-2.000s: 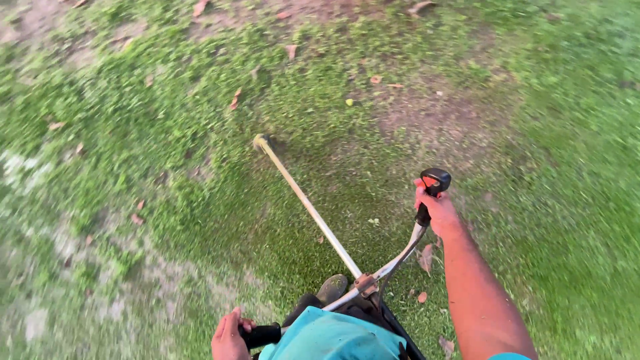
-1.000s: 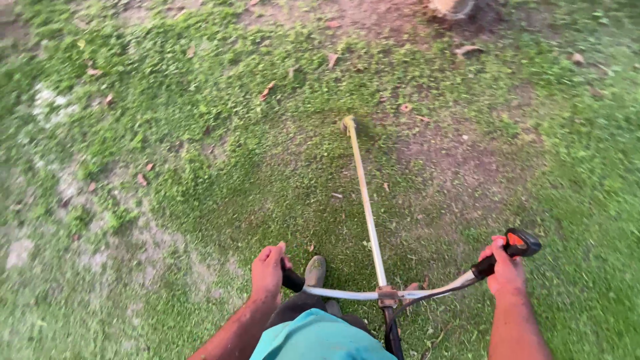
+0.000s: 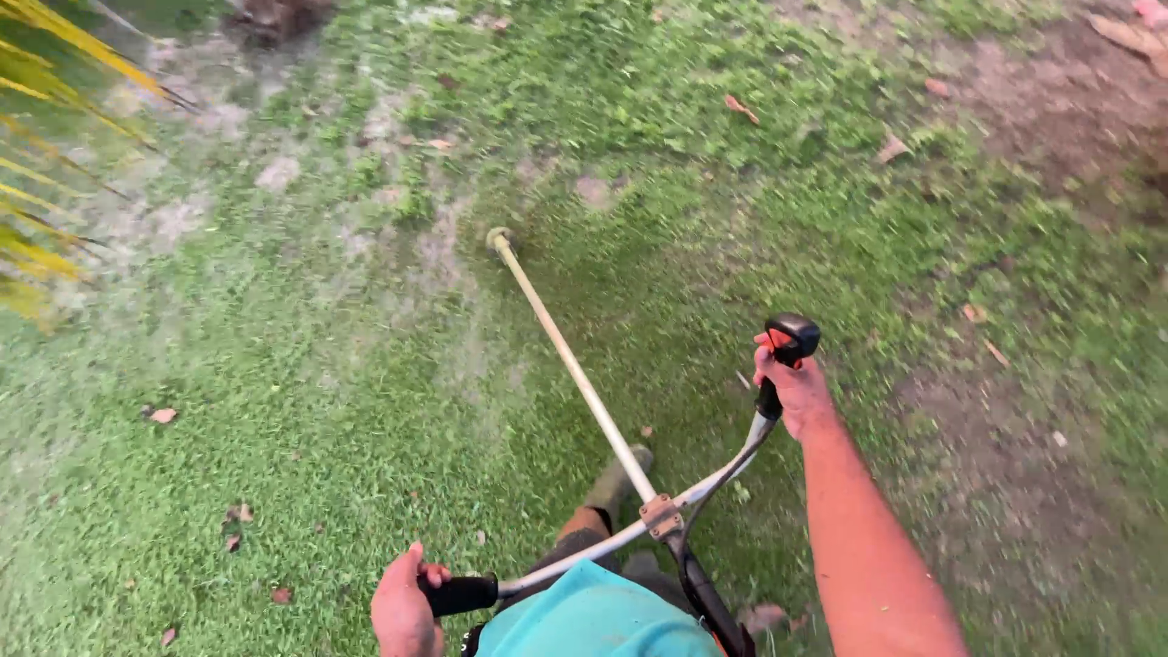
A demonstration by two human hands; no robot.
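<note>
My right hand [image 3: 796,388] is closed around the black throttle grip [image 3: 790,342] with its orange trigger, at the right end of the handlebar of a brush cutter. At the lower left my left hand [image 3: 408,602] holds the black left grip [image 3: 461,594]. A bolted clamp [image 3: 661,516] joins the metal handlebar [image 3: 584,555] to the long pale shaft [image 3: 575,370]. The shaft runs up and left to the cutting head [image 3: 499,239], which is low over the grass; its underside is hidden.
Patchy grass with bare soil [image 3: 1004,456] and dry leaves [image 3: 741,109] surrounds me. Yellow-green palm fronds [image 3: 55,55] hang at the upper left, near a brown clump [image 3: 278,18]. My boot [image 3: 620,479] stands beside the shaft.
The cutter has swung right, then back left, both hands staying on its grips. The view has shifted left, bringing the palm fronds in.
</note>
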